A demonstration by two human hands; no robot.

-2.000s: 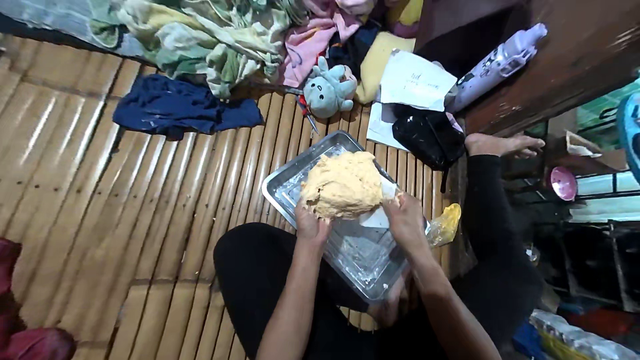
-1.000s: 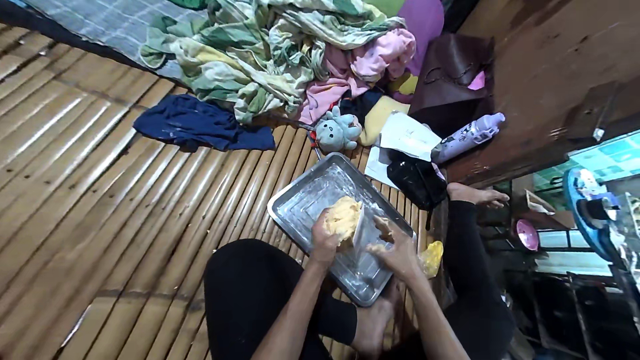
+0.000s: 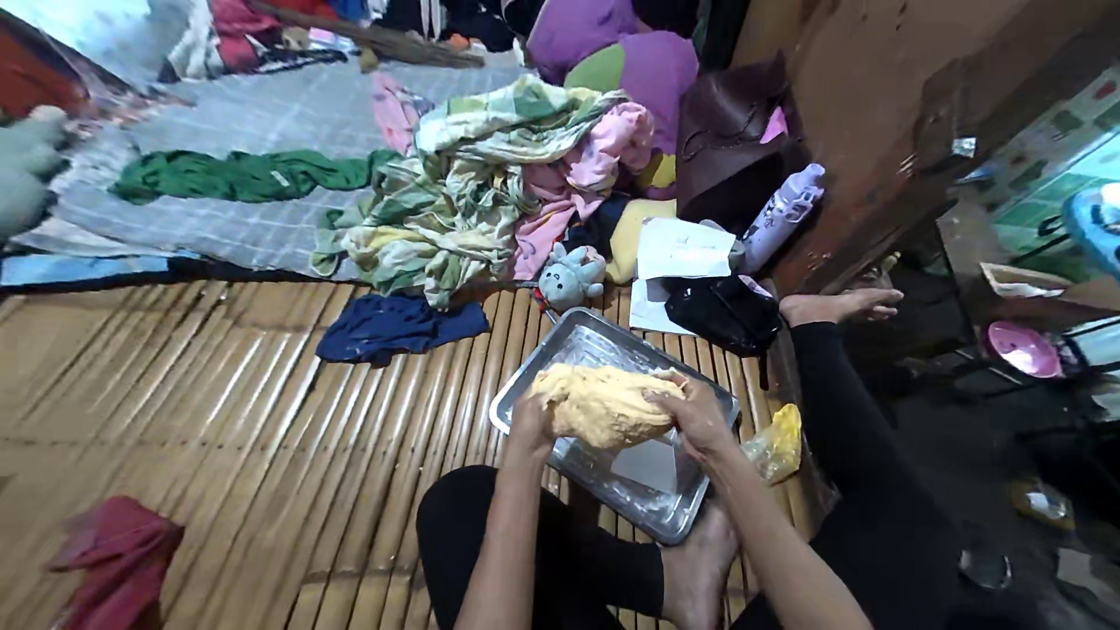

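Note:
A mass of pale yellow dough (image 3: pixel 608 407) is held between my two hands above a rectangular metal tray (image 3: pixel 577 332). My left hand (image 3: pixel 532 420) grips its left end, and my right hand (image 3: pixel 691 409) grips its right end with the fingers over the edge. A flat, pale rectangular piece (image 3: pixel 646 464) lies in the lower part of the tray under the dough; what it is cannot be told. Whitish smears cover the tray's inside. The dough hides part of the tray and some of my fingertips.
Beyond the tray lie a plush toy (image 3: pixel 570 278), papers (image 3: pixel 682 249), a black pouch (image 3: pixel 726 313) and a purple bottle (image 3: pixel 781 219). A yellow plastic bag (image 3: pixel 774 444) is right of the tray. Navy cloth (image 3: pixel 398 328) lies on the bamboo slat floor (image 3: pixel 236 411); my legs flank the tray.
One second ago the dough was bunched at my left hand, with my right hand apart from it. Now both hands hold it, stretched wider between them. The view has shifted.

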